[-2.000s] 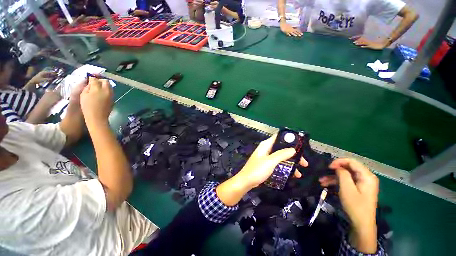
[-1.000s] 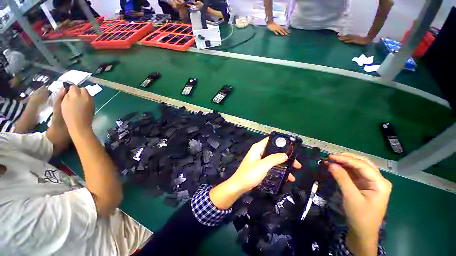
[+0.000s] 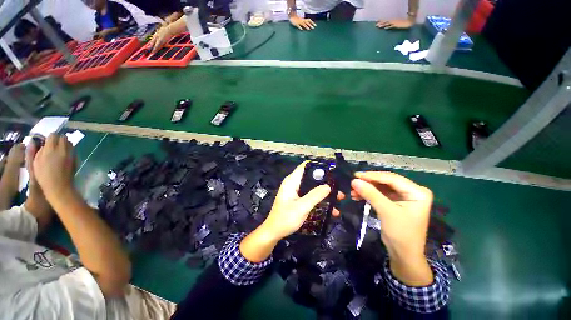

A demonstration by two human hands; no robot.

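My left hand (image 3: 285, 215) holds a black phone unit (image 3: 318, 215) upright over the heap, thumb across its face. A pale round disc (image 3: 318, 174) shows near its top and a patterned area below. My right hand (image 3: 394, 206) is just right of the phone, thumb and fingertips pinched together; whether a small piece is between them I cannot tell. A slim white stick (image 3: 363, 226) lies below the right fingertips. Small black pieces (image 3: 188, 187) form a wide loose heap under and left of my hands.
Several phones (image 3: 223, 114) lie spaced on the green belt (image 3: 313, 103) beyond a pale edge strip (image 3: 282, 149). Red trays (image 3: 103, 59) and a white bench device (image 3: 213, 44) stand at the far side. A co-worker's arm (image 3: 87, 219) is at left. A grey metal upright (image 3: 519, 128) is at right.
My right hand has moved left, nearer the phone, which is still in my left hand. The view has turned right, and a second phone shows on the belt at the right.
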